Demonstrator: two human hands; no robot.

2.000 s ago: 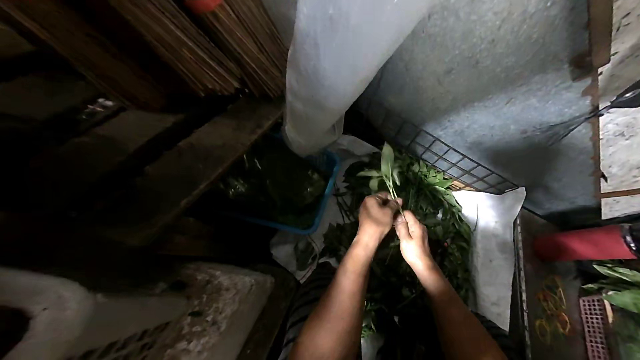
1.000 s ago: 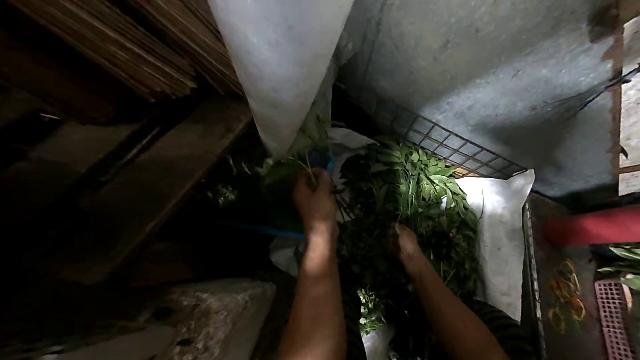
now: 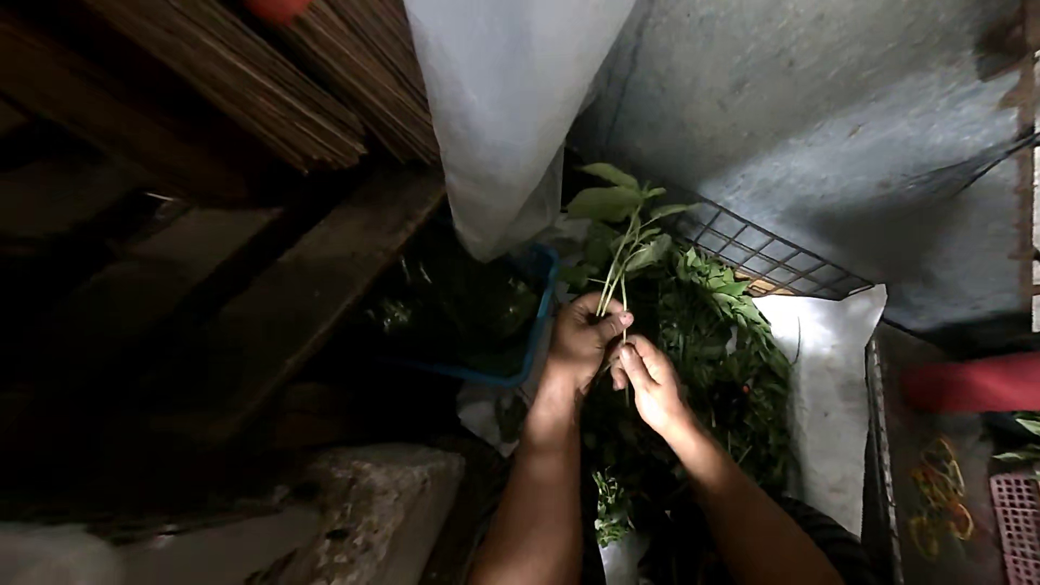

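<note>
Leafy green stems [image 3: 621,244] stand upright out of my left hand [image 3: 578,337], whose fingers are closed round their lower part. Just below and to the right, my right hand [image 3: 648,378] pinches the lower end of one stem between thumb and fingers. The two hands nearly touch. Beneath them lies a large heap of leafy greens [image 3: 715,325] on white sheeting [image 3: 829,398]. Left of the hands is a blue plastic basket [image 3: 536,325] with dark greens inside, mostly in shadow.
White plastic sheeting [image 3: 520,106] hangs above the basket. A black wire grid [image 3: 772,252] borders the heap by the grey wall. Wooden slats [image 3: 325,284] are at left, a worn block [image 3: 382,504] at lower left. Rubber bands [image 3: 941,496] and a pink basket [image 3: 1016,520] lie at right.
One second ago my left hand was by the blue basket and my right hand in the heap, apart. Now they are together, with leafy stems raised in the left.
</note>
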